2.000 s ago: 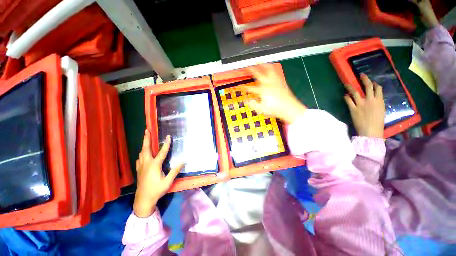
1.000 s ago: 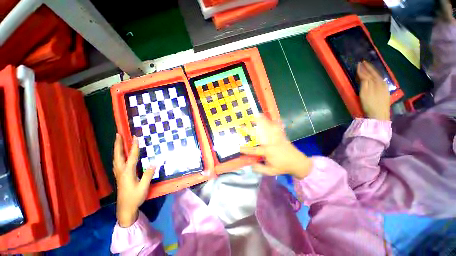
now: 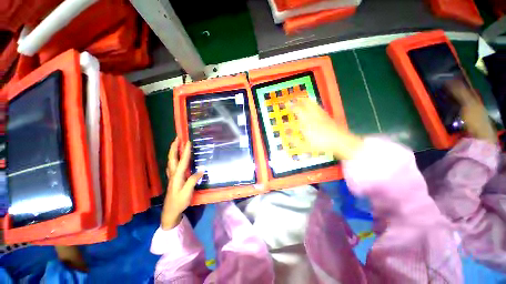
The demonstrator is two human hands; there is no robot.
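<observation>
Two tablets in orange-red foam trays lie side by side on the dark green bench. The left tablet (image 3: 222,141) shows a dark screen with lines of small text and a bright glare. The right tablet (image 3: 277,119) shows a touch-test grid, orange and yellow with a green border at top and left. My left hand (image 3: 180,180) rests at the left tray's lower left edge, thumb over the tablet's lower left corner, holding the tray's side. My right hand (image 3: 319,127) is over the right tablet's grid, blurred, fingertips at its screen; it holds nothing.
Stacked orange trays (image 3: 125,150) with a dark tablet (image 3: 39,150) on top stand at left. A metal post (image 3: 172,39) rises behind. Orange trays (image 3: 322,19) lie on the rear ledge. At right, another person's hand (image 3: 471,113) is over a tablet in an orange tray (image 3: 413,83).
The left screen went from blank white to a black-and-white checkerboard, then to text lines. Green now runs along the right grid's top and left side. My right hand moved down, then back up the screen.
</observation>
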